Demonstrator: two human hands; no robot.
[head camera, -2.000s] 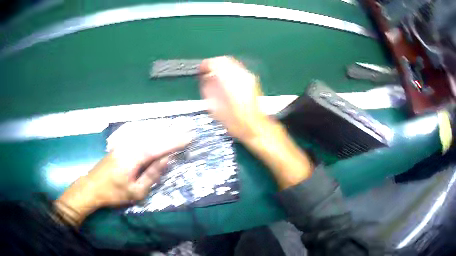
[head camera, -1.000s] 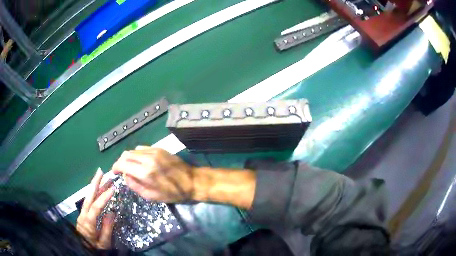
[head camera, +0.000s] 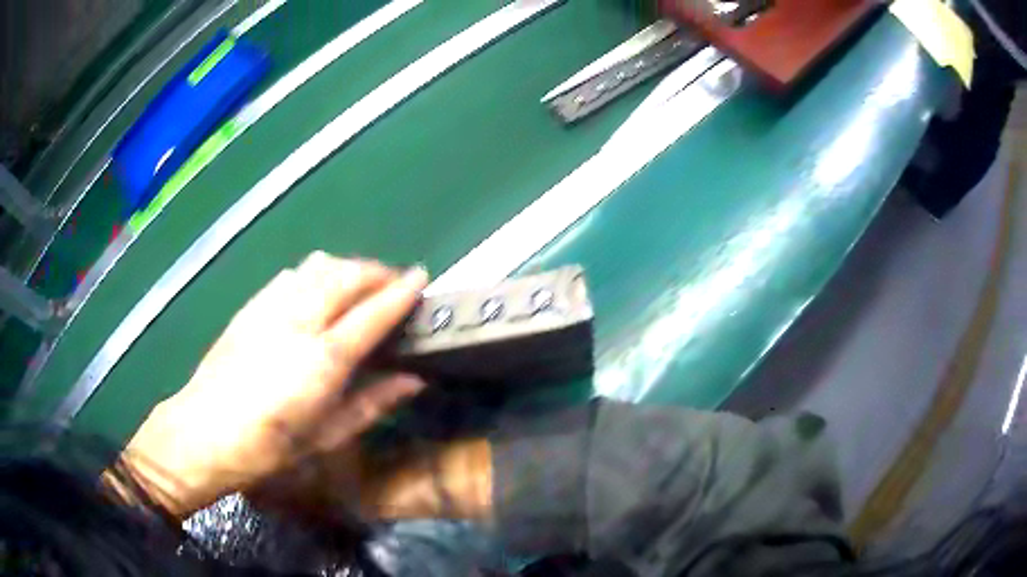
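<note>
The stack of fixtures (head camera: 501, 321) lies in front of me, with a row of round shiny seats along its top strip. My left hand (head camera: 270, 383) reaches over its left end, index finger at the top face and thumb lower at the side, hiding that end. My right wrist (head camera: 428, 479) lies below the stack. My right hand is mostly hidden under my left hand, so its fingers and any hold do not show. Small metal parts (head camera: 231, 530) show partly at the bottom left, below my left hand.
A fixture strip (head camera: 631, 79) lies on the green belt (head camera: 451, 147) beside the red-brown machine base (head camera: 788, 45). A silver guide rail (head camera: 518, 231) runs between belt and worktop (head camera: 687, 259). A blue bin (head camera: 186, 118) is at the far left.
My left hand has moved from the parts heap up to the stack's left end. My right hand has gone under it. The single strip near the heap no longer shows. The view has shifted.
</note>
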